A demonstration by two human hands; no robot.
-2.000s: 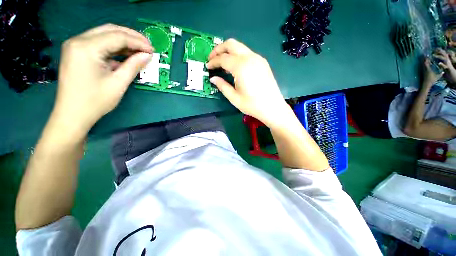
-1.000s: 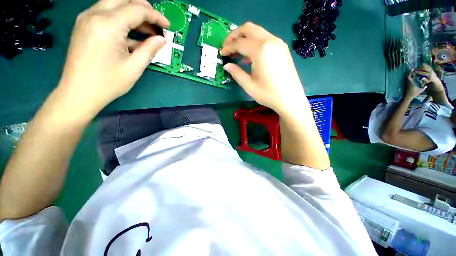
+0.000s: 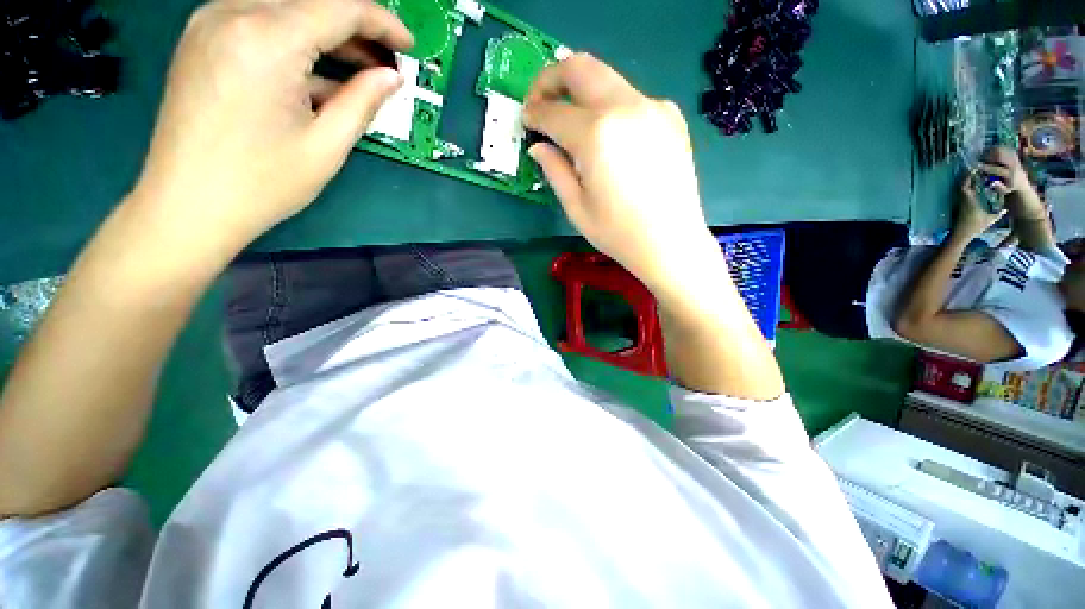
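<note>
The green circuit board panel [image 3: 470, 175] lies on the mat at the top centre, with two matching boards side by side, each with a round green area and a white block. My left hand [image 3: 256, 113] is over the panel's left edge, thumb and forefinger tips close together beside the left white block. My right hand [image 3: 613, 149] is at the panel's right edge, fingers curled beside the right white block [image 3: 501, 135]. Dark patches show between the fingers of both hands; whether they are black parts or shadow cannot be told.
Heaps of black parts lie on the green mat [image 3: 643, 30] at the upper left [image 3: 54, 54] and upper right [image 3: 757, 62]. A red stool [image 3: 609, 312] and blue tray [image 3: 756, 280] are beyond the table's near edge. Another person [image 3: 982, 292] sits at the right.
The panel and surroundings have shifted in the picture as the view moved. Both hands stay at the panel's sides, and the fingers of my right hand are curled closer together.
</note>
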